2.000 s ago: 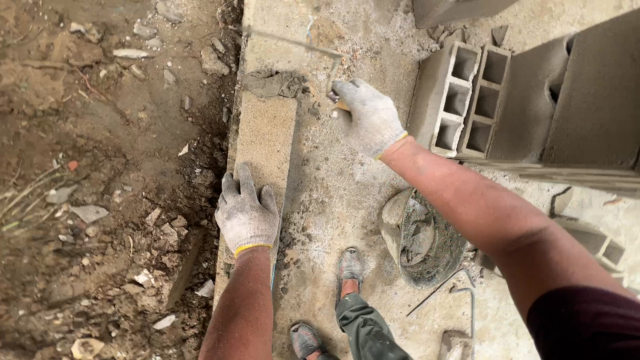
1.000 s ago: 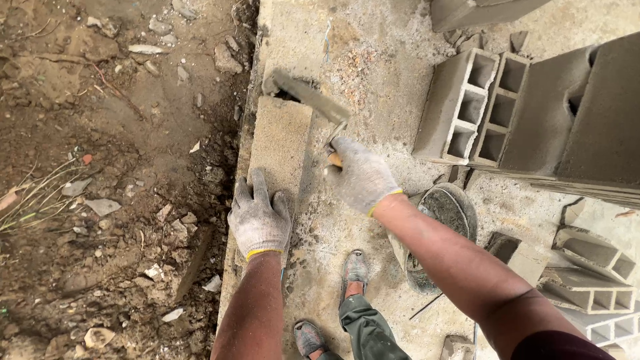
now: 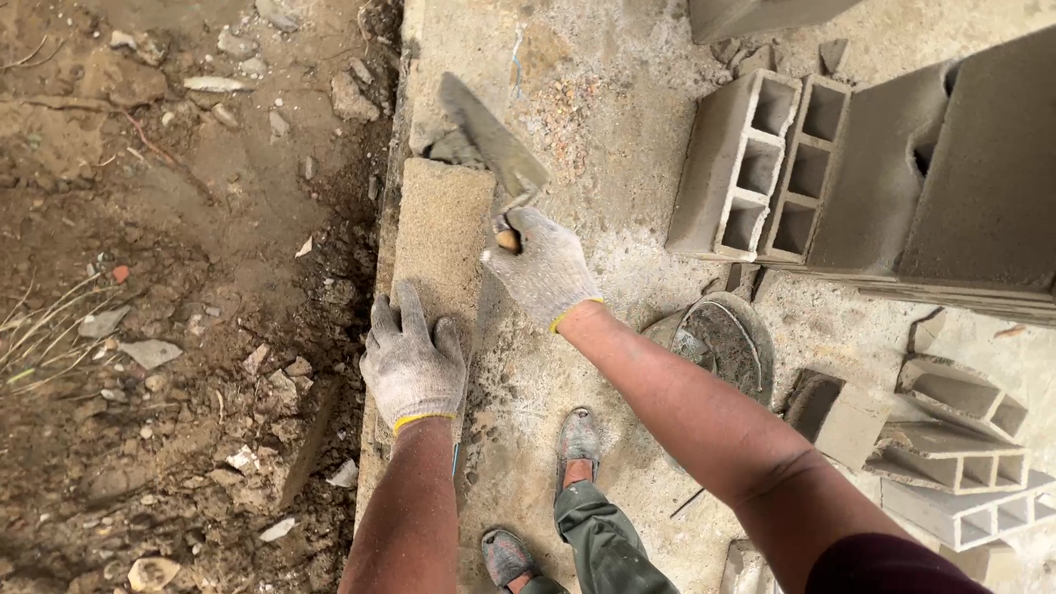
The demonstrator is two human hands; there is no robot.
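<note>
A concrete block (image 3: 441, 235) lies lengthwise along the edge of the concrete slab. My left hand (image 3: 414, 359), in a knitted glove with a yellow cuff, rests on the block's near part with fingers spread. My right hand (image 3: 544, 264), gloved alike, is closed around the handle of a trowel (image 3: 495, 140), just right of the block. The trowel's mortar-smeared blade points up and left, over grey mortar (image 3: 454, 148) at the block's far end.
A bucket of mortar (image 3: 726, 346) stands right of my feet, partly behind my right forearm. Hollow concrete blocks (image 3: 734, 165) stand at the upper right, and broken ones (image 3: 957, 458) lie at the lower right. Muddy ground with rubble (image 3: 198, 330) borders the slab (image 3: 619, 206) on the left.
The trowel blade has swung from pointing left to pointing up and left, still in my right hand. My left hand has stayed on the block.
</note>
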